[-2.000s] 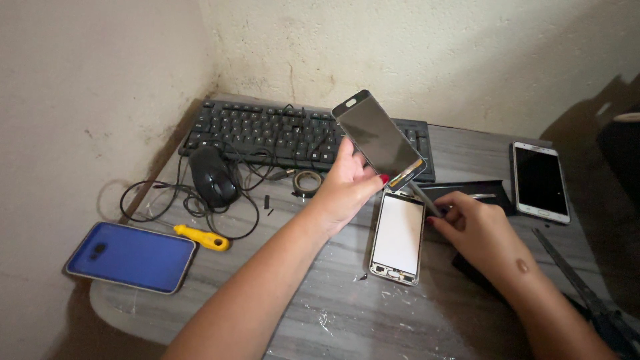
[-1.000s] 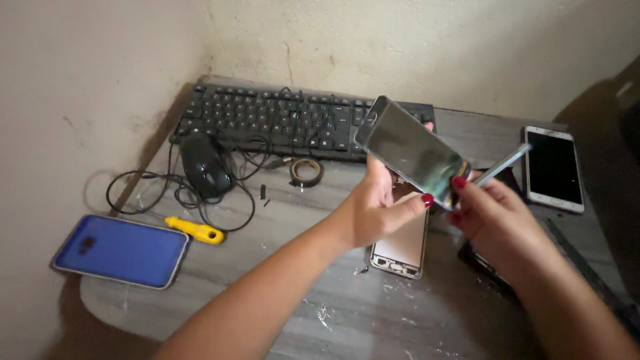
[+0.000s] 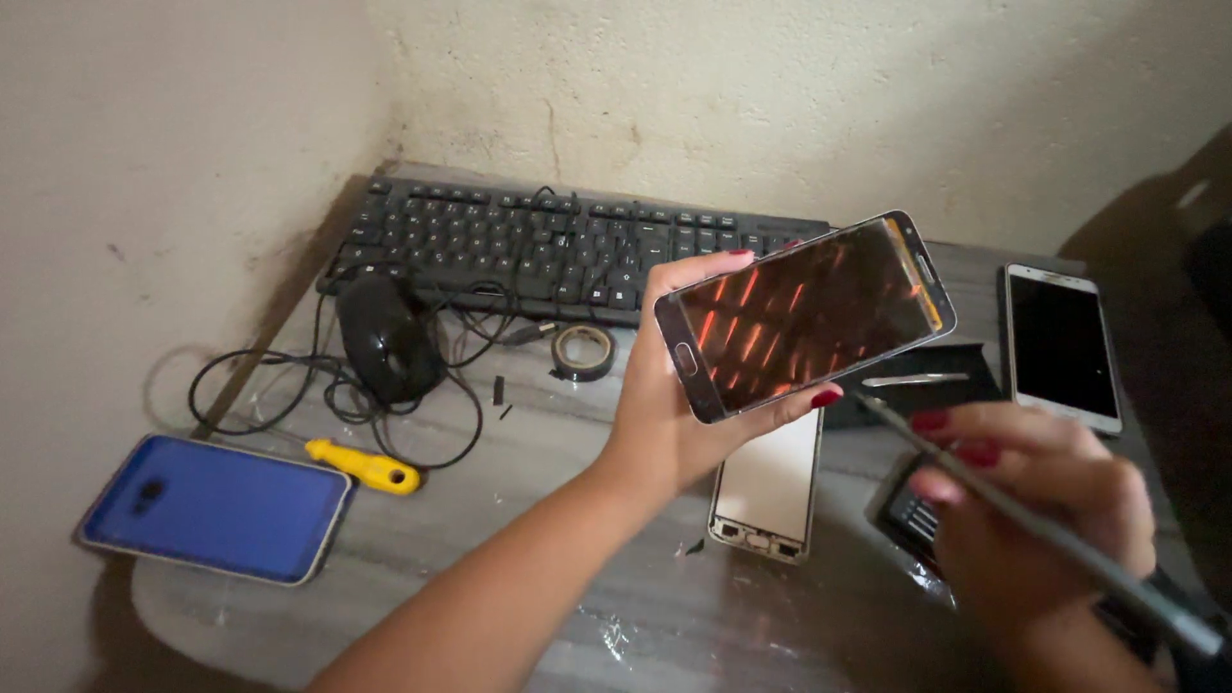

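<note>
My left hand (image 3: 688,385) grips a dark smartphone screen (image 3: 804,318) by its long edges, tilted with its home button at the lower left; reddish streaks of light show on its glass. Between the fingertips and thumb of my right hand (image 3: 1039,481) is a slim grey metal tool (image 3: 1039,520), blurred, its thin tip just right of my left thumb. Below the screen, partly hidden by it and my left hand, a phone frame with a white inner panel (image 3: 770,481) lies on the table.
Left: a blue phone case (image 3: 221,505), a yellow-handled screwdriver (image 3: 364,466), a black mouse (image 3: 387,337) with looped cable. Behind: a black keyboard (image 3: 577,250) and a tape roll (image 3: 583,352). Right: a white phone (image 3: 1062,346), tweezers (image 3: 914,379) on a black pad, a dark case of bits (image 3: 910,510).
The screen has turned in my left hand, its home-button end now at the lower left. My right hand has moved away from it to the right and down, with the tool still held.
</note>
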